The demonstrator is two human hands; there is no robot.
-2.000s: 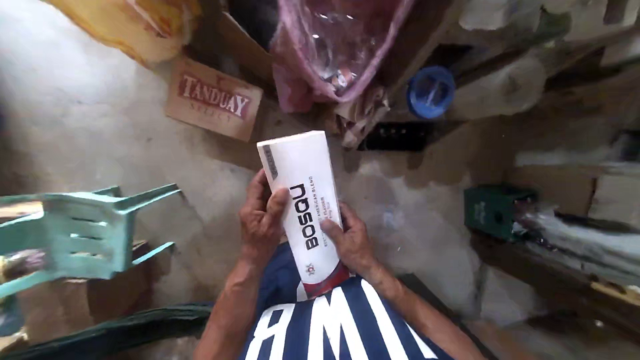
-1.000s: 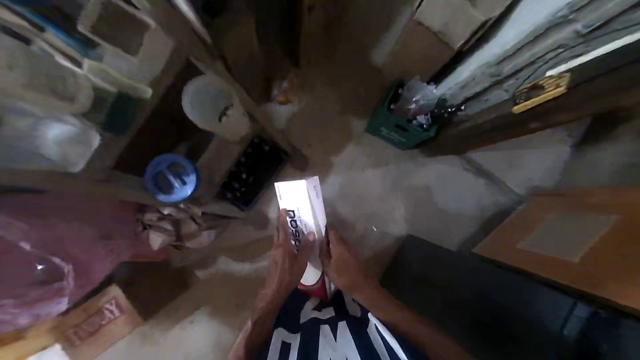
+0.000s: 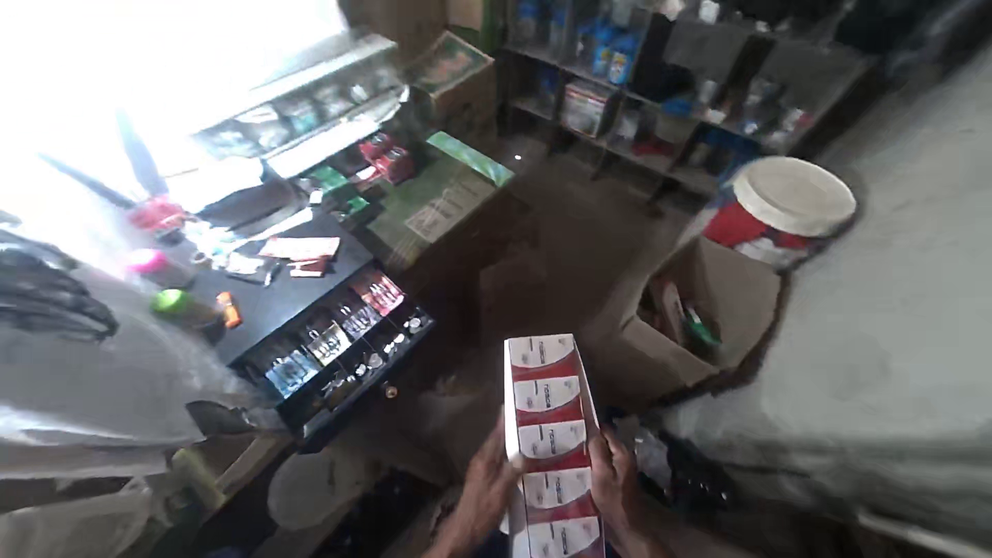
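Observation:
Between my two hands is a long white-and-red cigarette carton, at the bottom centre of the head view. Its facing side shows a row of several small white-and-red cigarette packs inside white card edges. My left hand grips the carton's left side, the thumb near its edge. On the right side my right hand holds it with the fingers against the card wall. The carton's near end runs out of view at the bottom.
A black table with an open sectioned drawer holding money stands at left. At right are an open cardboard box and a lidded white bucket. Stocked shelves stand at the back, near a green box-like surface.
The view has swung widely to another part of the room. The carton was a plain white printed face in my hands earlier; now its row of packs shows. Both hands still hold it.

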